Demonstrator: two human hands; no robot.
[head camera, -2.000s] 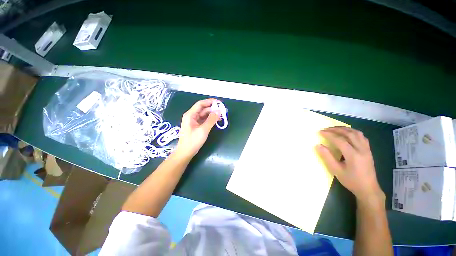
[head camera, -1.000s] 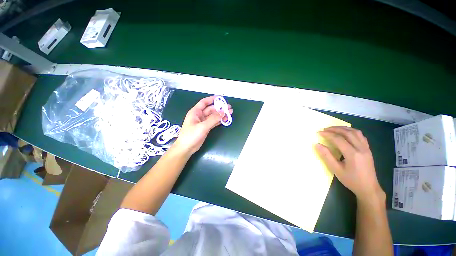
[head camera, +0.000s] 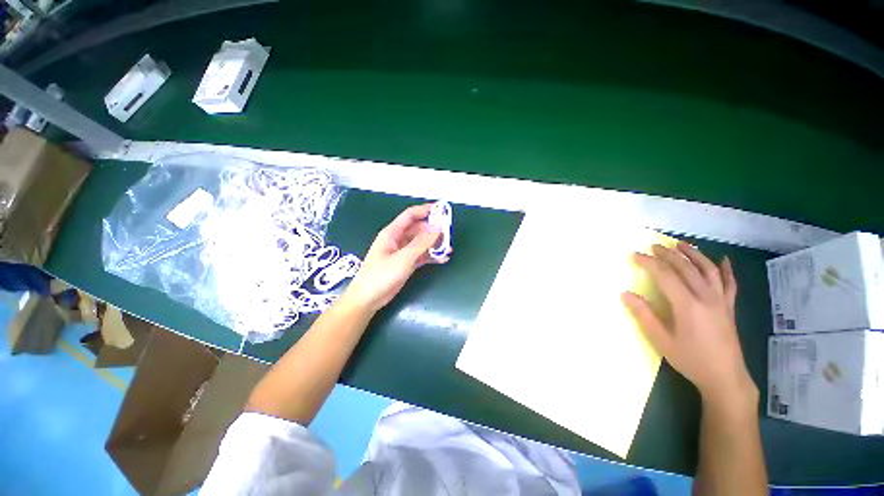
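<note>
My left hand (head camera: 394, 258) holds a small coiled white cable (head camera: 440, 231) upright between thumb and fingers above the dark green bench. My right hand (head camera: 694, 315) rests over the right edge of a pale yellow-white sticker sheet (head camera: 552, 320), fingers slightly spread. Whether a tiny sticker is at its fingertips cannot be told. The sheet lies tilted on the bench, its top over the pale rail. A tangled pile of white cables (head camera: 254, 254) lies at the left, on and beside a clear plastic bag (head camera: 145, 230) with a white label.
White retail boxes (head camera: 826, 381) stand at the right end of the bench. Two white boxes (head camera: 231, 77) lie on the green belt beyond the pale rail (head camera: 426, 182). An open brown carton (head camera: 160, 412) is on the blue floor at lower left; another brown carton (head camera: 37, 189) is at far left.
The view has shifted slightly, so most things appear lower and further right. My left hand has turned the cable more upright. My right hand's fingers have spread a little at the sheet's edge.
</note>
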